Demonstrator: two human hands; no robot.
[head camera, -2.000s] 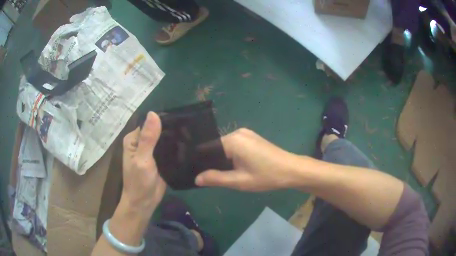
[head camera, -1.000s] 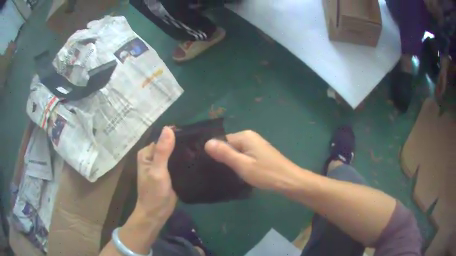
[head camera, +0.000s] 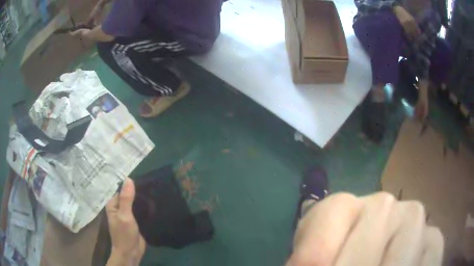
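Note:
A thin black panel (head camera: 163, 210) is held over the green floor, low and left of centre, its flat face towards me. My left hand (head camera: 123, 223) grips its left edge, thumb up on the near side. My right hand (head camera: 366, 234) is raised close to the camera at the lower right, away from the panel, with curled fingers. Whether it holds anything cannot be seen. A curved black piece (head camera: 49, 143) lies on crumpled newspaper (head camera: 104, 150) at the left.
The newspaper drapes over a cardboard carton (head camera: 70, 244) at lower left. An open small box (head camera: 319, 70) stands on a white sheet (head camera: 260, 88). One person (head camera: 166, 21) squats at upper left, another (head camera: 379, 47) at upper right. Flat cardboard (head camera: 431, 176) lies right. Orange-brown scraps (head camera: 189, 182) dot the floor.
My right hand has let go of the panel and come up close to the camera. My left hand and the panel sit lower left in view. The view has tilted up, showing more of the people.

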